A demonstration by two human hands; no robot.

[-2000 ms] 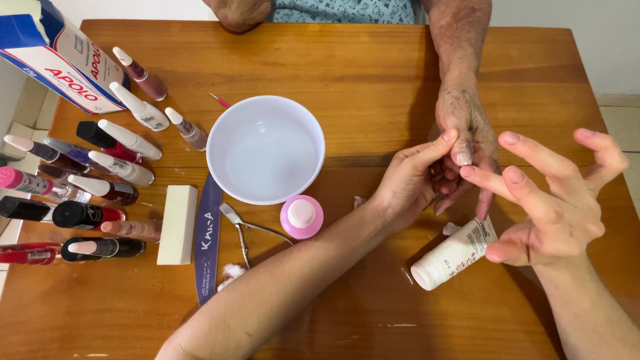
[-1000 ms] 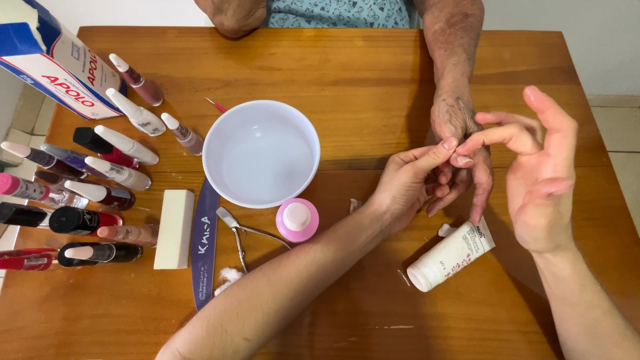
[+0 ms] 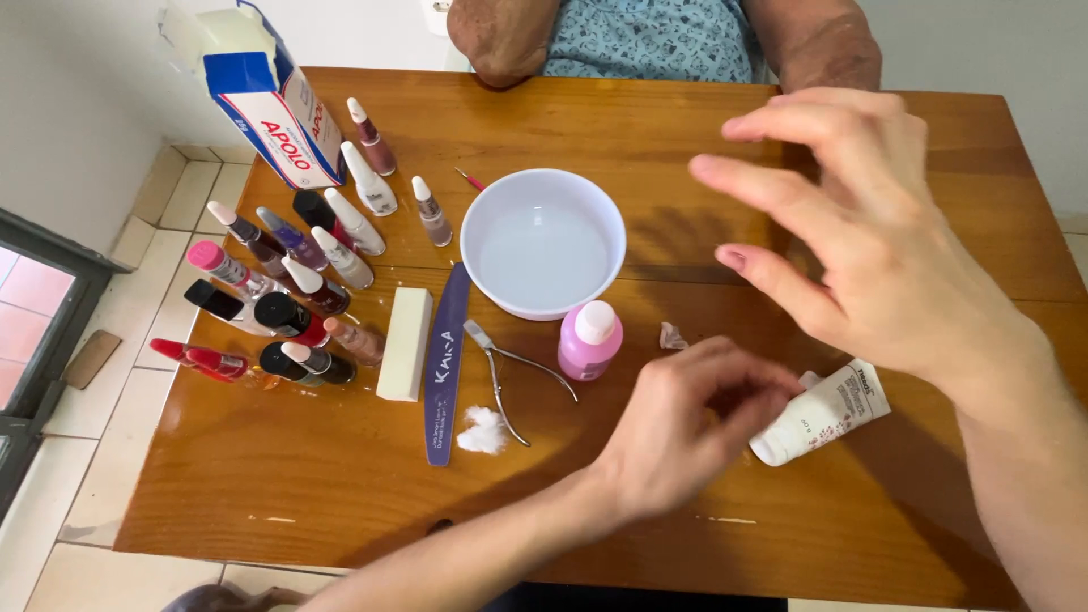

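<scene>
My left hand point(image 3: 701, 425) is low over the table, left of a white cream tube point(image 3: 820, 415); its curled fingers are blurred, and whether they hold anything cannot be told. Above the tube my right hand point(image 3: 850, 229) is raised, its fingers apart with nothing between them. A pink bottle with a white cap point(image 3: 590, 340) stands just below a white bowl of clear liquid point(image 3: 544, 242). Metal cuticle nippers point(image 3: 510, 374) lie between that bottle and a purple nail file point(image 3: 445, 365). A cotton tuft point(image 3: 483, 430) touches the nippers' side.
Several nail polish bottles point(image 3: 320, 289) stand at the left, beside a white buffer block point(image 3: 405, 344). An opened cotton box point(image 3: 285, 127) is behind them. Across the table point(image 3: 280, 484) sits a person in a patterned blue garment point(image 3: 650, 38). A crumpled scrap point(image 3: 672, 336) lies near the middle.
Both my hands have come away from the other person's hand, which they were at before. My left hand is now lower, near the tube. The other person's hand is out of sight.
</scene>
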